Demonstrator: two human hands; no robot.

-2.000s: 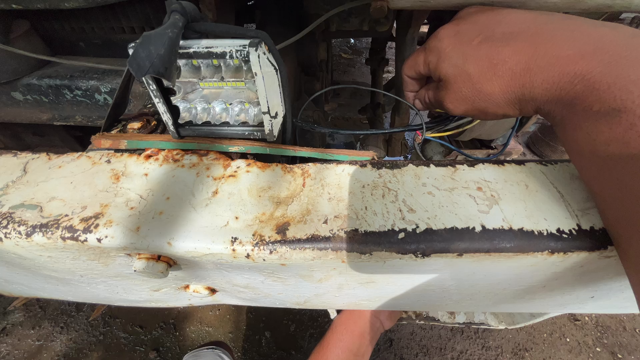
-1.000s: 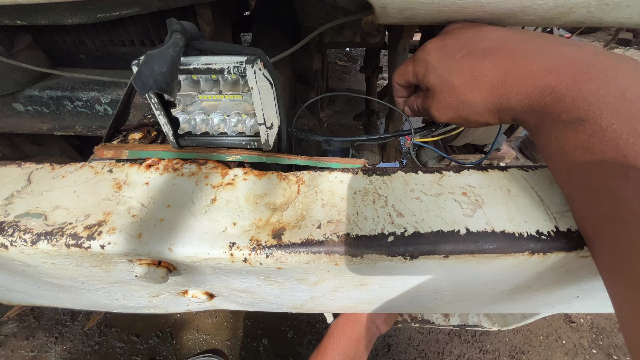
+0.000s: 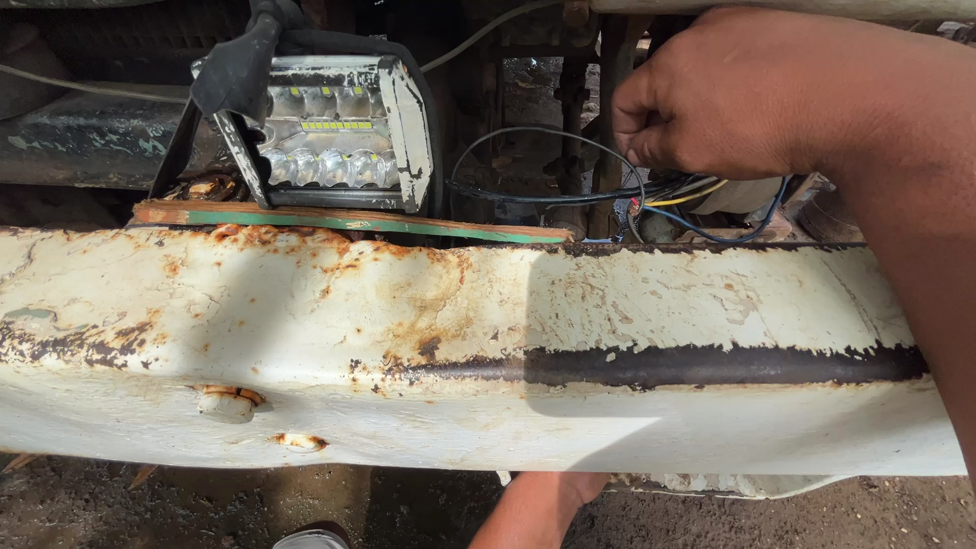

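My right hand (image 3: 686, 114) reaches in from the right above the bumper, its thumb and fingertips pinched on a thin grey wire (image 3: 526, 130). The wire loops left of the fingers. Just below the hand run black cables (image 3: 534, 198), a yellow wire (image 3: 686, 198) and a blue wire (image 3: 717, 237). My left hand (image 3: 576, 486) is under the painted metal bumper (image 3: 457, 320); only the forearm and wrist area show, and the fingers are hidden. An LED light bar (image 3: 335, 137) in a chipped white frame stands to the left, with a black rubber piece (image 3: 236, 72) over its corner.
A wooden strip with a green edge (image 3: 366, 225) lies along the back of the rusty bumper, under the light. A bolt head (image 3: 227, 404) sticks out of the bumper's front. Dark vehicle parts lie behind. A shoe tip (image 3: 311, 540) shows on the wet ground below.
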